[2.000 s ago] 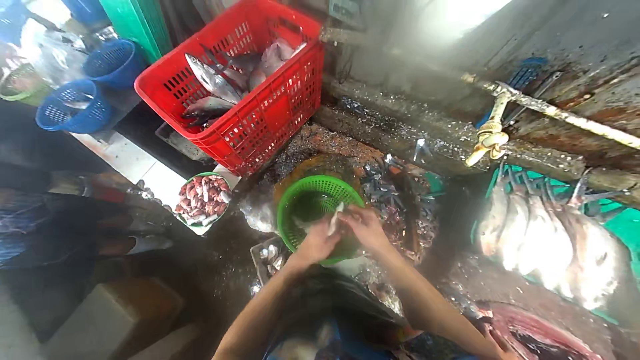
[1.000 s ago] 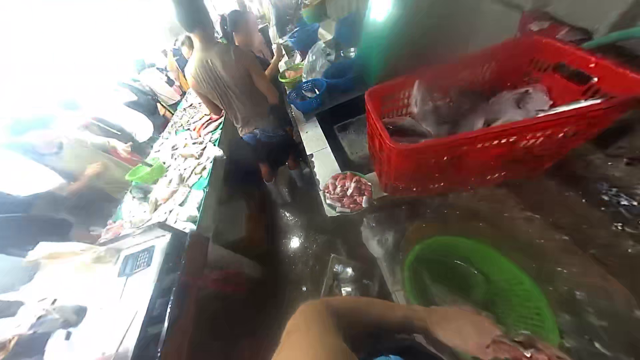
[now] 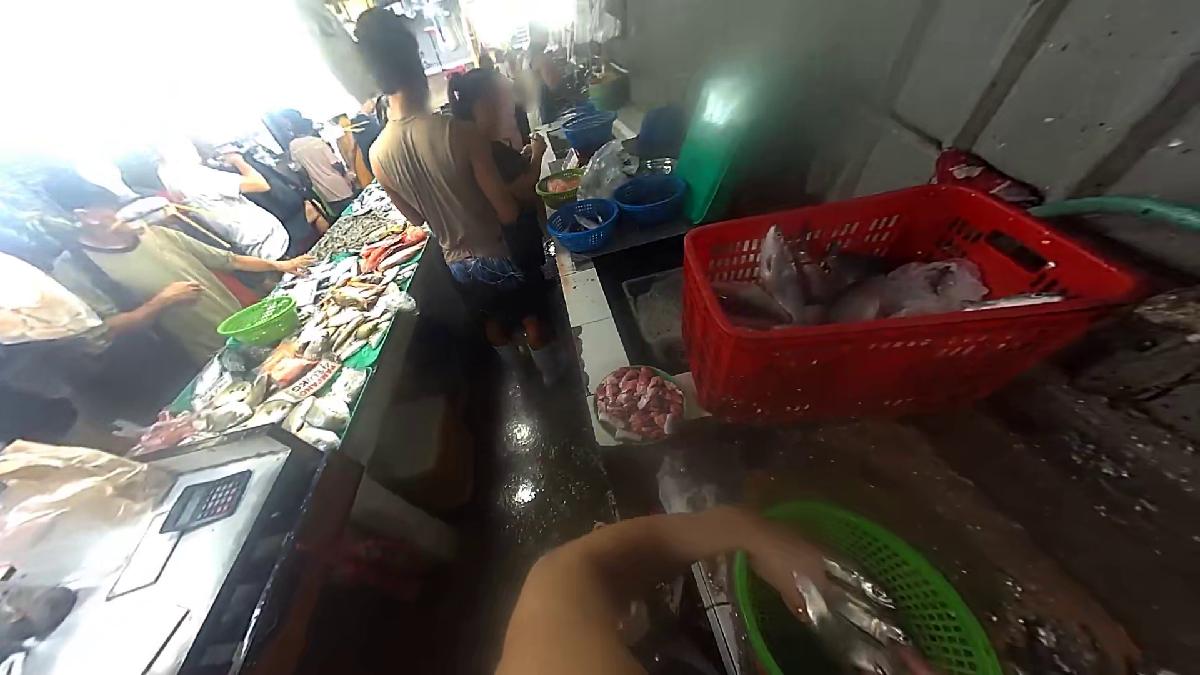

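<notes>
My left hand point(image 3: 787, 567) reaches over the near left rim of a green plastic basket point(image 3: 937, 581), blurred, its fingers closed around small silver fish point(image 3: 867, 614). The fish lie at a slant above the basket's inside; how many the fingers hold is unclear. At the bottom edge, against the fish, a small pinkish patch may be a fingertip of my right hand, which is otherwise out of view. Behind the basket stands a red plastic crate point(image 3: 844, 370) with larger fish point(image 3: 783, 277) and clear plastic in it. A round container of red-and-white fish pieces point(image 3: 640, 403) sits left of the crate.
Blue baskets point(image 3: 583, 227) and a green one stand on the counter beyond, near a green board point(image 3: 717, 141). Two people point(image 3: 445, 187) stand in the wet aisle. At the left, a fish stall point(image 3: 328, 328) holds a calculator point(image 3: 206, 500) and a green basket; several people line its far side.
The view has swung far left and up, from the floor to the aisle and stall. Two seconds ago both hands were together over the green basket; now my left hand is over its near left side.
</notes>
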